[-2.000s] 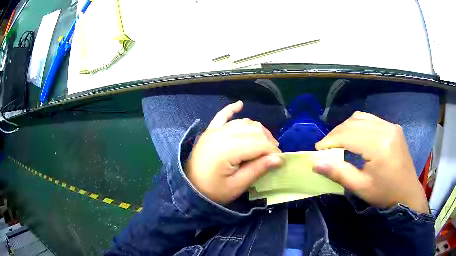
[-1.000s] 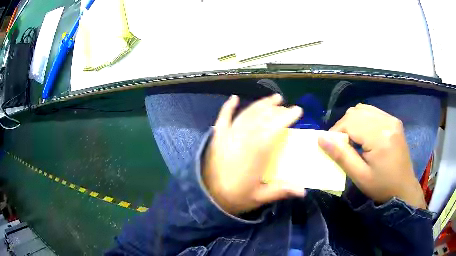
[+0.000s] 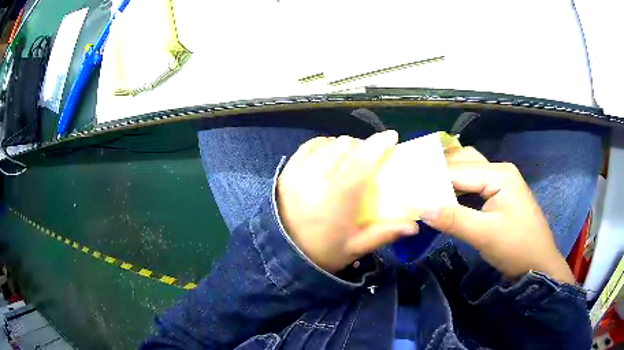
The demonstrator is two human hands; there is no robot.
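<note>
A thin pale panel point(image 3: 414, 179) is held between both hands above the lap, its bright whitish face up and a yellow-green corner at its upper right. My left hand point(image 3: 335, 198) grips its left end, fingers along the top edge and thumb below. My right hand point(image 3: 489, 205) grips its right end, thumb at the lower right corner and fingers behind. The hands cover both ends of the panel. Whether it is one panel or several is not clear.
A stack of yellowish panels point(image 3: 147, 61) lies on the white sheet point(image 3: 260, 48). Narrow strips point(image 3: 386, 71) lie near the bench edge. A blue tool point(image 3: 81, 85), white flat piece point(image 3: 63, 61) and dark box point(image 3: 24, 96) are at the far left.
The panel has turned from its yellow-green face to the whitish face and now tilts up to the right. My left hand has shifted over its left end; both hands still hold it.
</note>
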